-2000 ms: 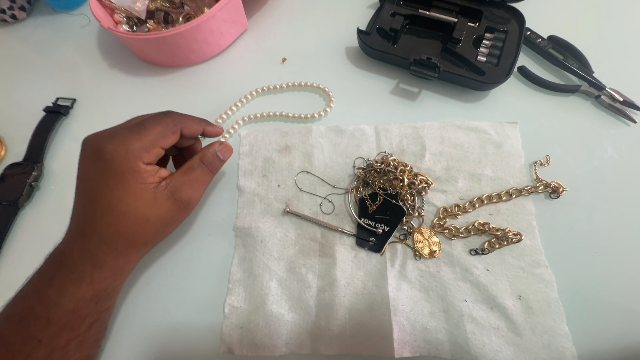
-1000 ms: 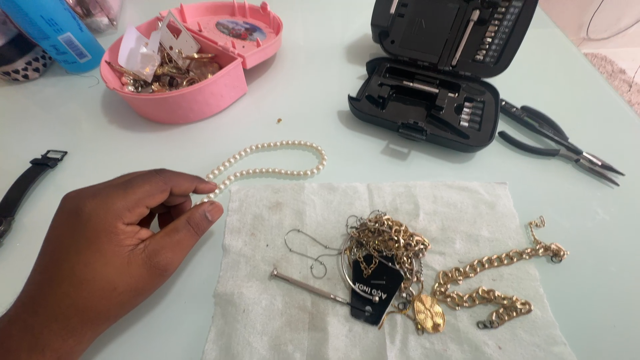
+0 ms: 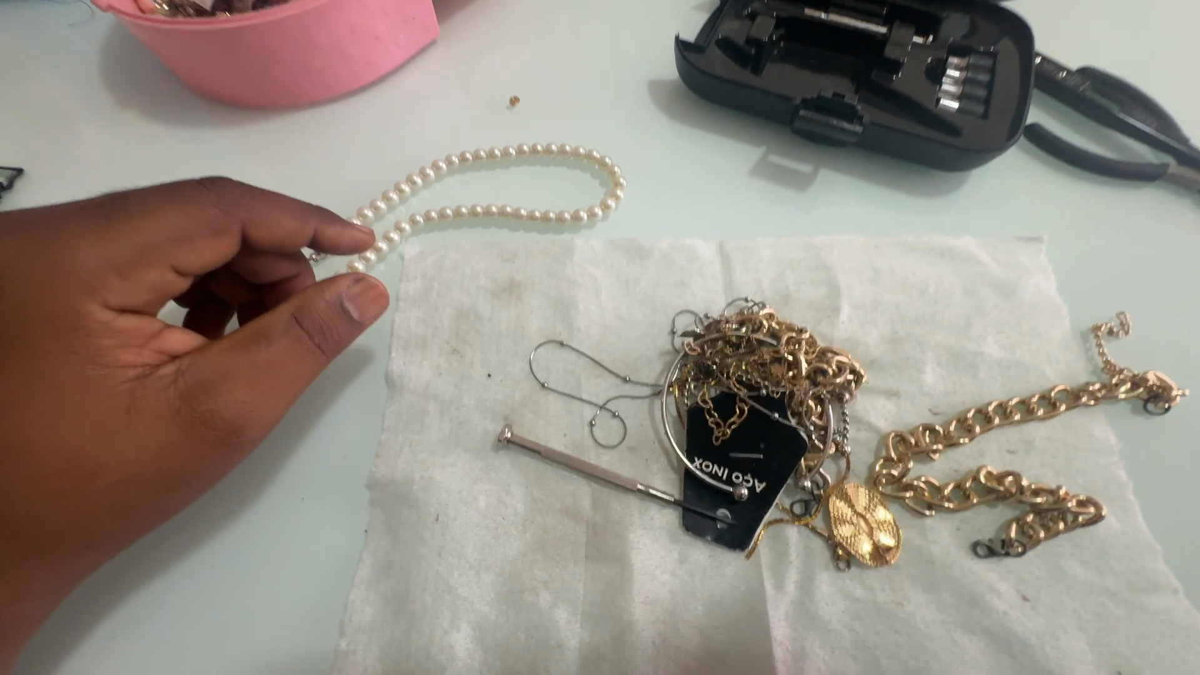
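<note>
My left hand (image 3: 216, 347) is at the left, with thumb and index finger at the near end of a pearl bead necklace (image 3: 525, 214); whether they grip it I cannot tell. The beads form a long loop on the table behind a white cloth (image 3: 487, 581). On this cloth lies a tangle of gold and silver chains (image 3: 769, 356) with a black tag (image 3: 741, 469), an oval gold pendant (image 3: 864, 525) and a silver bangle. A small metal screwdriver (image 3: 591, 470) has its tip over the tag. To the right rests a thick gold chain (image 3: 994, 408). My right hand is not in view.
A pink box (image 3: 281, 56) holding jewellery stands at the back left. An open black tool case (image 3: 872, 103) with bits is at the back right, beside black-handled pliers (image 3: 1106, 141). A tiny gold piece (image 3: 514, 100) lies behind the pearls.
The view has tipped down and moved closer since one second ago. My left hand stays at the near end of the pearls, and nothing else has plainly moved.
</note>
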